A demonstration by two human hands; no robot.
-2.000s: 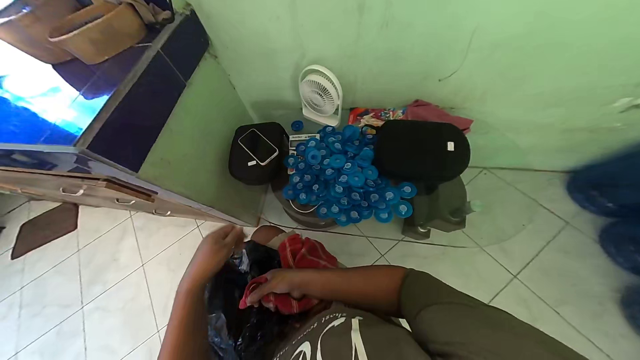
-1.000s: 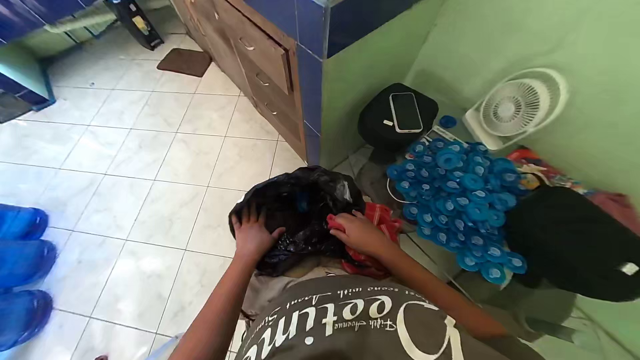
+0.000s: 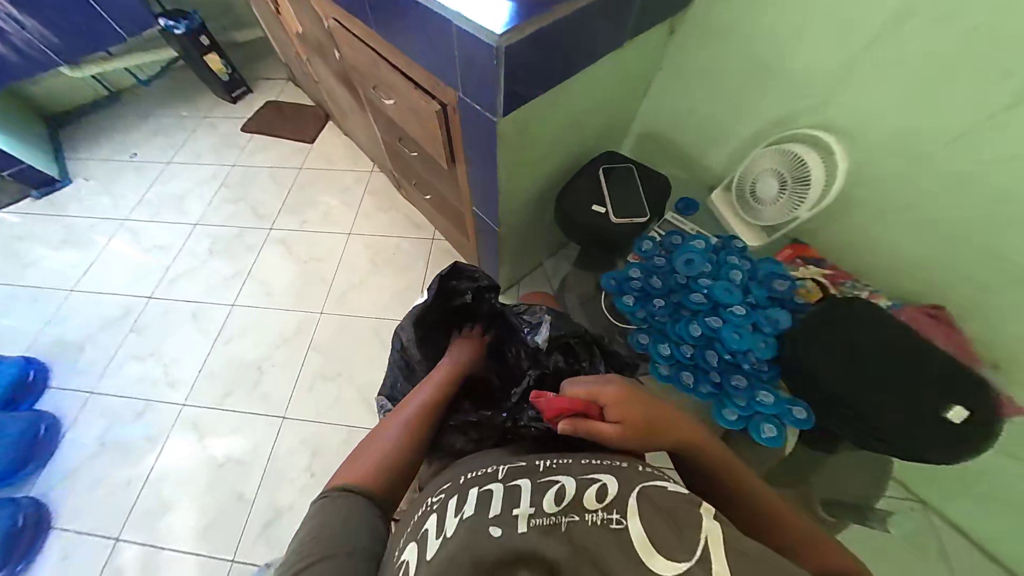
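A black plastic bag lies open-mouthed before my body. My left hand reaches into it; the fingers are partly hidden in the dark folds, so any hold cannot be made out. At the bag's near right side, my right hand is closed round a red cloth, whose end sticks out past the thumb. To the right of the bag is a heap of blue plastic caps, which my right hand does not touch.
Behind the caps are a black case with a phone on it, and a white fan. A larger black case lies at right. Wooden drawers and a tiled counter corner stand ahead; large blue bottles are at left.
My left hand has moved from the bag's left rim into its mouth. Less of the red cloth shows now. The view swung left between the two earlier frames.
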